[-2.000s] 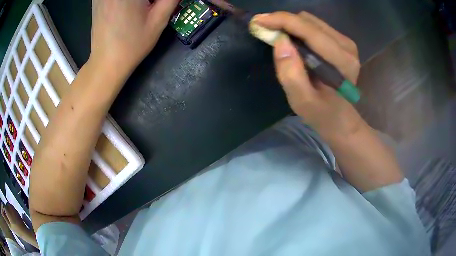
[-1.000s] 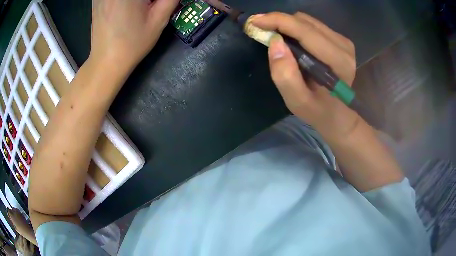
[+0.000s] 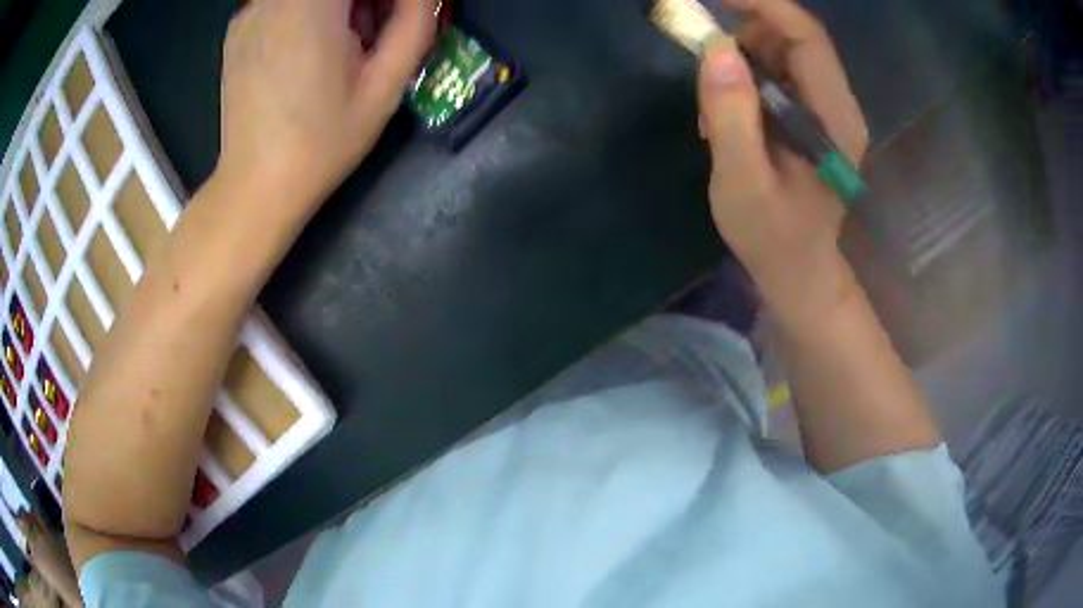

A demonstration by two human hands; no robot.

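The phone board [image 3: 447,86], green with pale gold pads in a black case, lies on the dark mat near the top edge. My left hand [image 3: 315,83] is at its left side, fingers bent and partly cut off by the top edge; something dark red shows between the fingers, but what they hold is unclear. My right hand [image 3: 778,131] grips the soldering iron [image 3: 790,116], with its cream collar and green band, to the right of the board. The iron's tip is out of the picture.
A white grid parts tray [image 3: 140,160] with tan pockets lies at the left, partly under my left forearm. Some pockets hold red parts [image 3: 48,392]. Another person's hand [image 3: 45,558] shows at the lower left. The mat's near edge runs diagonally before my body.
The iron and my right hand have moved away from the board, to the right and up. The board sits slightly lower in the picture. My left hand stays beside it.
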